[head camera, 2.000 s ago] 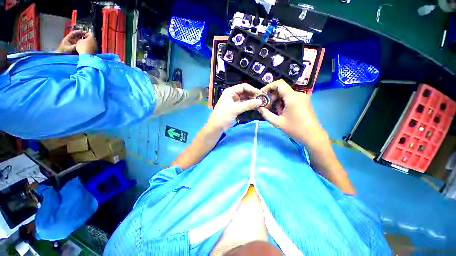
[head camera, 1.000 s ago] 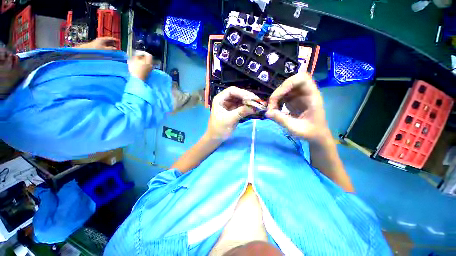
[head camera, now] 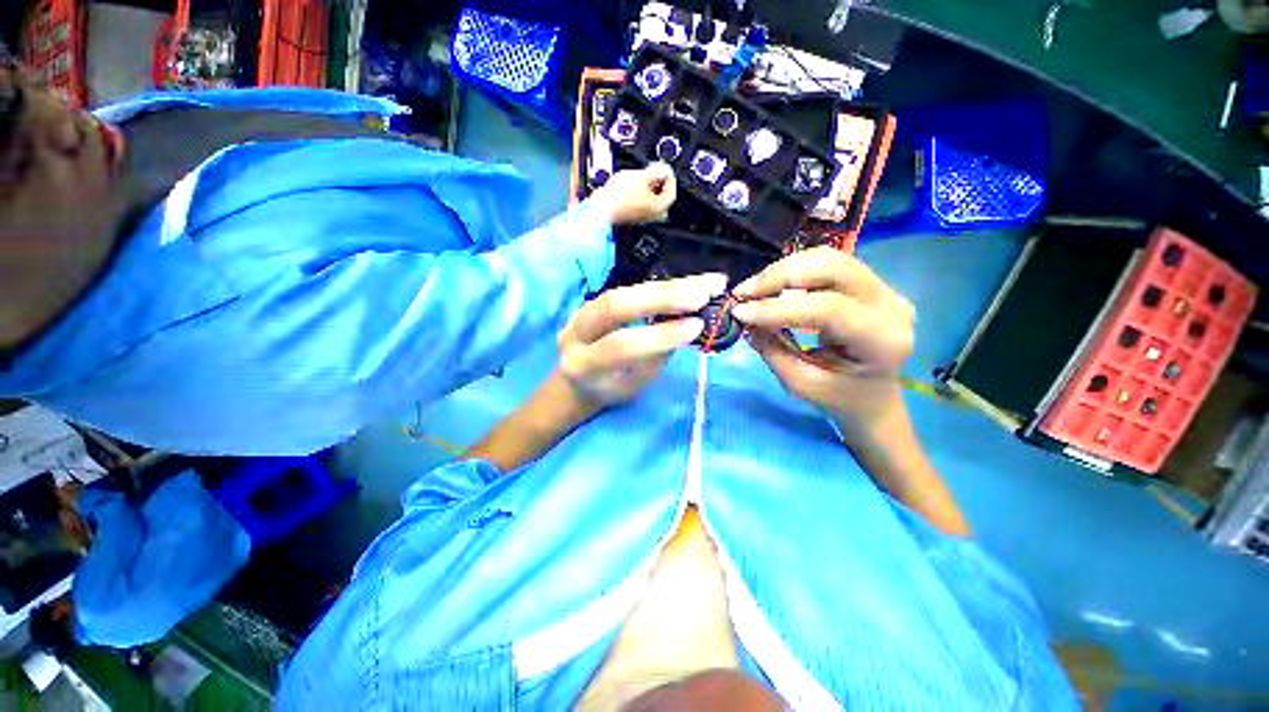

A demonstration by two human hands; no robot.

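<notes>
A small dark round watch head (head camera: pixel 718 326) with a thin red-orange line across it is held between both hands in front of my chest. My left hand (head camera: pixel 637 334) grips its left side with fingertips and thumb. My right hand (head camera: pixel 824 323) holds its right side with fingertips. The finer detail of the piece is too small to tell. Just beyond my hands, a tilted black compartment tray (head camera: pixel 759 120) holds several round watch heads, one per pocket. It rests over other black trays in an orange-rimmed tray (head camera: pixel 877 174).
Another person in a blue smock (head camera: pixel 320 278) leans in from the left, a hand (head camera: pixel 642 195) at the black tray's left edge. Blue stools (head camera: pixel 981 181) flank the trays. A red-orange parts tray (head camera: pixel 1148 355) is at the right. A green bench (head camera: pixel 1086 70) runs along the top right.
The other person has moved closer and reached a hand to the black tray. My hands have turned the piece, and its face with the red-orange line now shows.
</notes>
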